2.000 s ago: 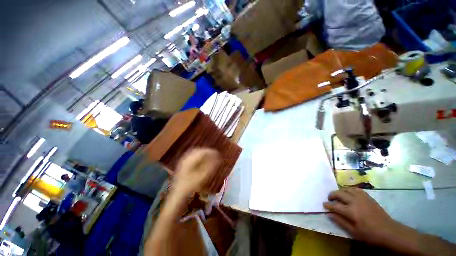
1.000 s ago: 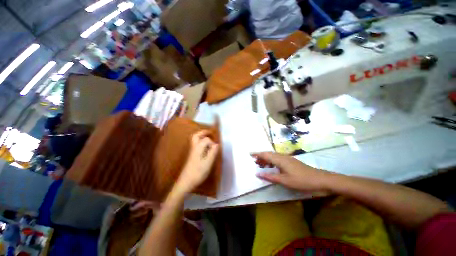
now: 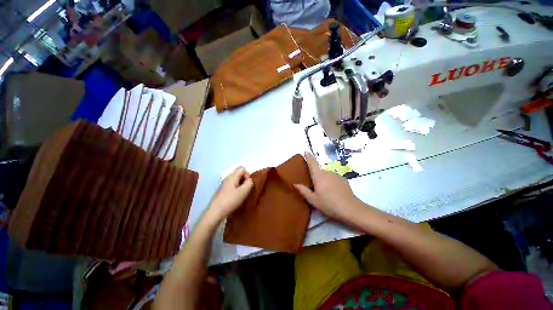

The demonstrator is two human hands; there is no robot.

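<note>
A tan-brown panel [image 3: 271, 217] lies on the table in front of the wearer, its upper edge rumpled between the hands. A white backing panel [image 3: 247, 249] shows only at its edges beneath it. My left hand [image 3: 235, 189] pinches the brown panel's upper left corner. My right hand [image 3: 327, 189] lies on its upper right edge, fingers towards the needle area; whether it grips is unclear. The presser foot [image 3: 343, 151] is just beyond the right hand, with no panel visibly under it.
A ridged stack of brown panels [image 3: 108, 197] stands at left, with fanned white-faced pieces [image 3: 145, 118] behind. Stitched orange pieces [image 3: 258, 68] lie behind the white sewing machine [image 3: 418, 75]. White tabs [image 3: 418, 124] and red-handled snips [image 3: 529, 140] lie at right.
My left hand has brought a brown panel from the stack onto the white one. My right hand has moved from the white panel to the brown panel's edge. The view has turned right.
</note>
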